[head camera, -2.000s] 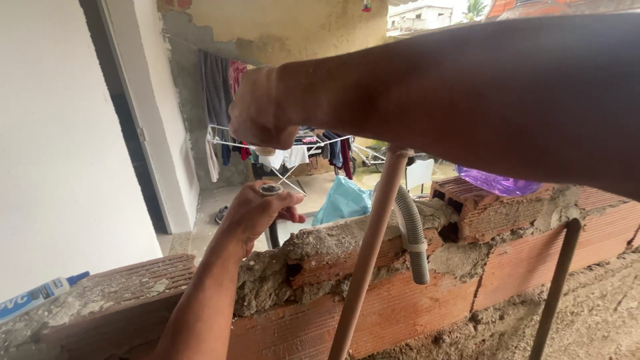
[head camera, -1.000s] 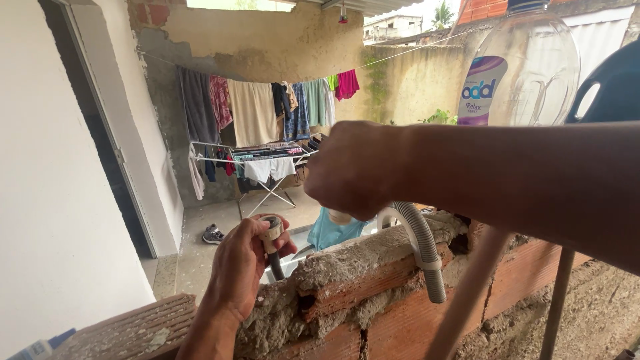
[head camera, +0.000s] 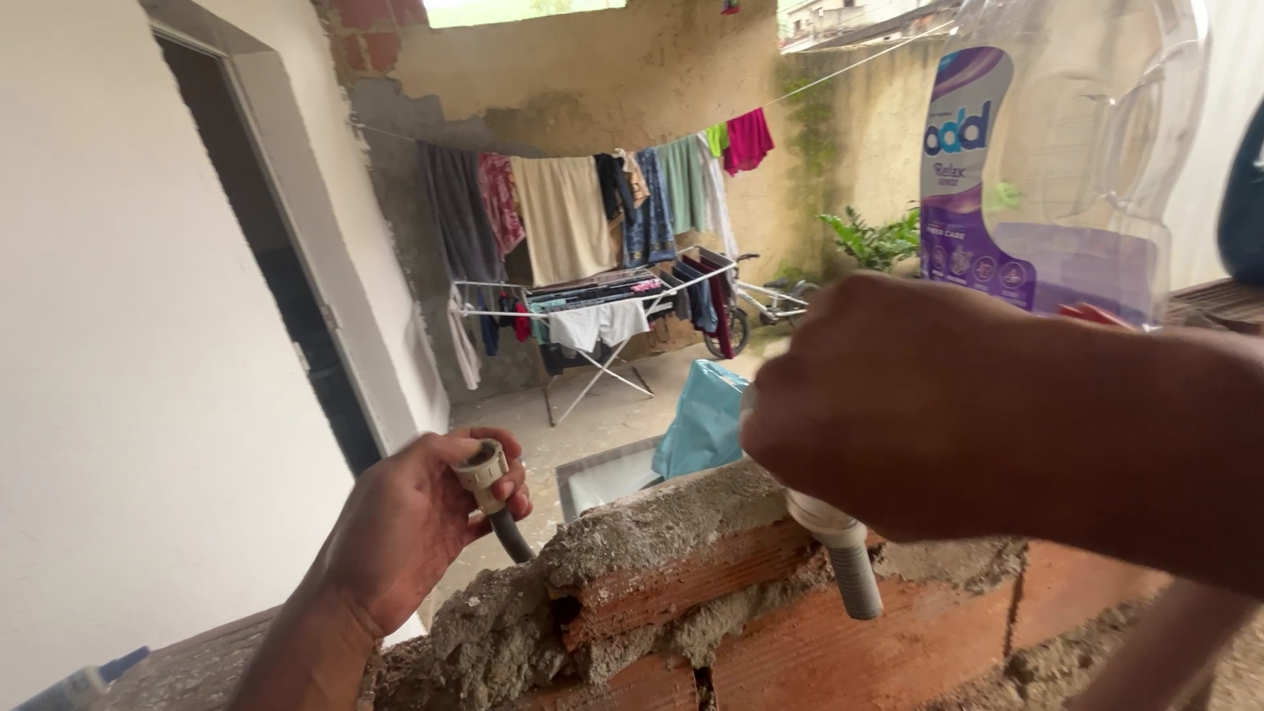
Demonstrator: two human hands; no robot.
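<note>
My left hand [head camera: 415, 523] grips a pale plastic hose coupling [head camera: 482, 472] by its collar, open end up, with a dark hose [head camera: 512, 536] running down from it behind the wall. My right hand [head camera: 869, 405] is closed above the broken top of the brick wall [head camera: 691, 583]; its fingertips are hidden, so what it holds cannot be told. Just below it, a grey corrugated drain hose [head camera: 853, 583] with a pale collar hangs over the wall's near face. The two hands are apart.
A clear detergent bottle [head camera: 1066, 178] stands behind my right forearm. A light blue bag [head camera: 701, 420] lies past the wall. Beyond are a loaded drying rack [head camera: 592, 306], a clothesline and a bicycle [head camera: 780, 301]. A tube [head camera: 74, 686] lies at lower left, and a pipe slants at lower right.
My right hand has moved right, away from my left hand. My left hand keeps hold of the coupling. The view has shifted, and the detergent bottle shows larger beside my right arm.
</note>
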